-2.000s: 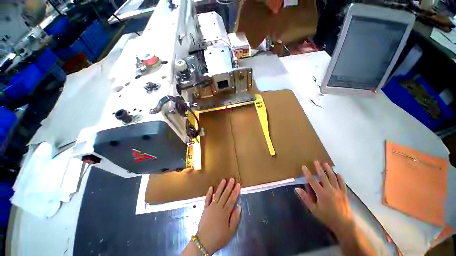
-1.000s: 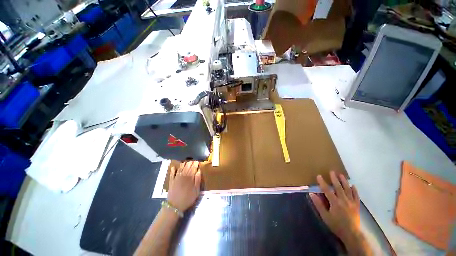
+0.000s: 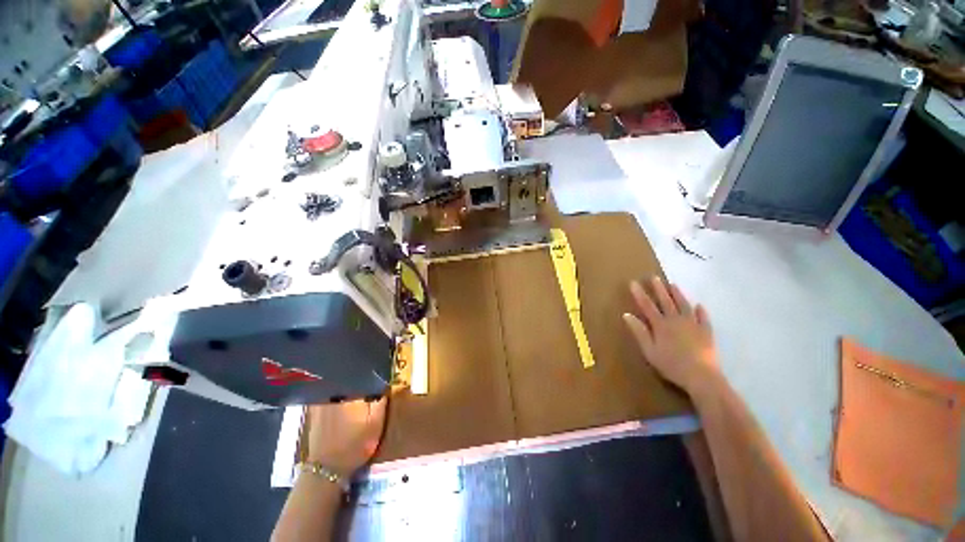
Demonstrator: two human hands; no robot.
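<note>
The brown bag panel lies flat under the head of the pattern sewing machine, with a crease line down its middle. The yellow clamp frame rests over it. A white template sheet shows past its left and front edges. My left hand lies on the panel's front left corner, its fingertips partly hidden by the machine head. My right hand lies flat with fingers spread on the panel's right side. Neither hand grips anything that I can see.
An orange pocket piece with a zip line lies at the right on the white table. The control screen stands at the back right. The black and silver metal bed plate is in front. White sheets lie at the left.
My left hand has moved from the panel's front middle to its front left corner. My right hand has moved from the front right corner farther back along the right side. The view has also shifted.
</note>
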